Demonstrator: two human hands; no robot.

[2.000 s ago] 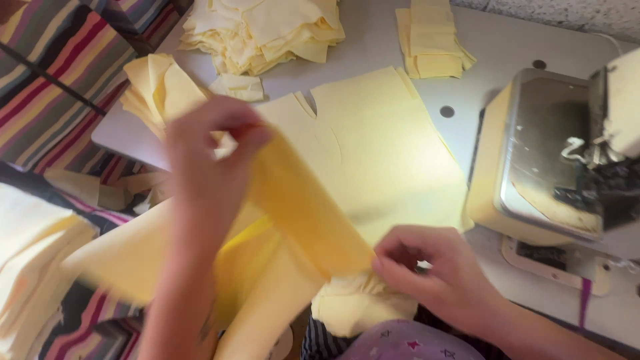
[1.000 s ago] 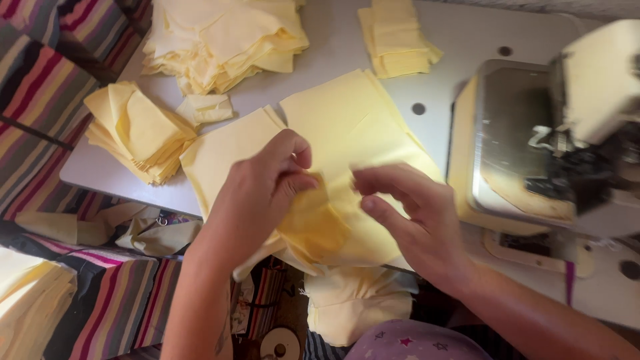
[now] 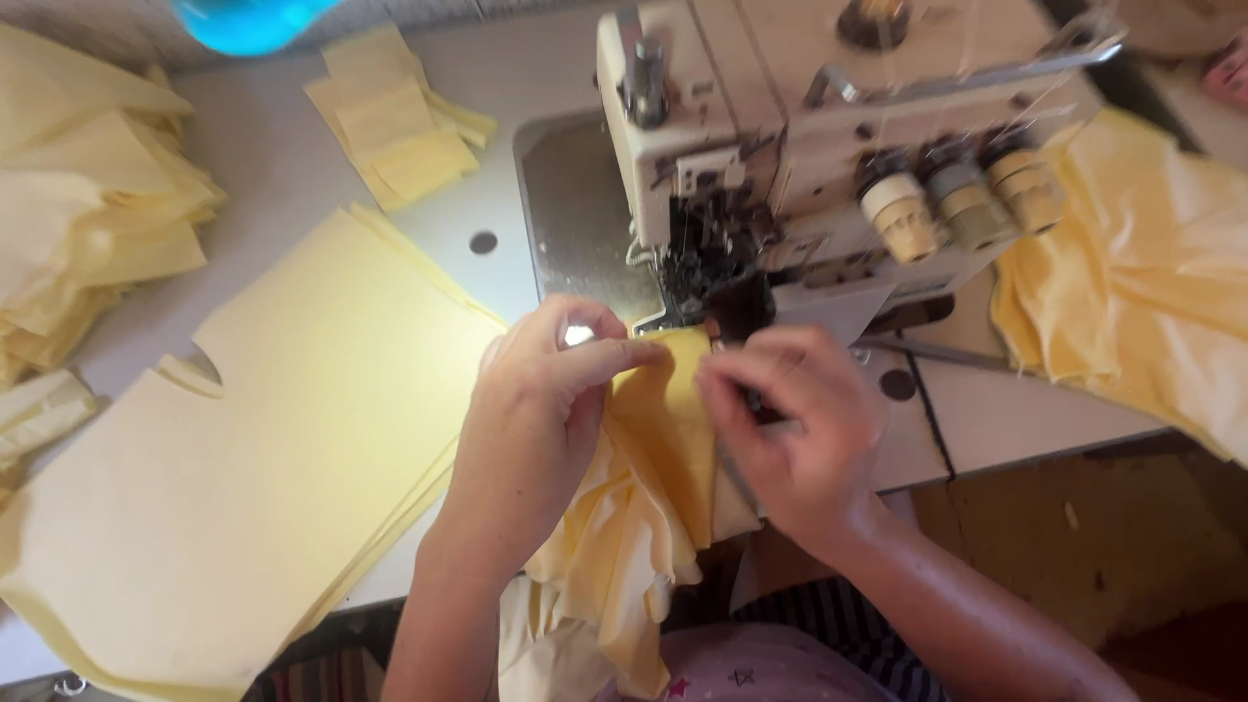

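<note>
A yellow fabric piece (image 3: 673,419) lies with its upper edge just in front of the presser foot area of an industrial sewing machine (image 3: 707,263), and its lower part hangs in folds toward my lap. My left hand (image 3: 531,419) pinches the fabric's upper left edge between thumb and fingers. My right hand (image 3: 795,424), somewhat blurred, has its fingertips together at the fabric's right edge; whether they grip it is unclear. The needle is hard to make out among the dark machine parts.
Large pale yellow cut panels (image 3: 292,419) lie stacked on the white table left of my hands. Beyond them are small fabric pieces (image 3: 390,127) and a fabric heap (image 3: 88,195). Another yellow fabric bundle (image 3: 1141,273) rests at the right, past the tension knobs (image 3: 965,200).
Both hands have moved from over the panels to the front of the sewing machine, with yellow fabric now at the presser foot area. The view has swung right.
</note>
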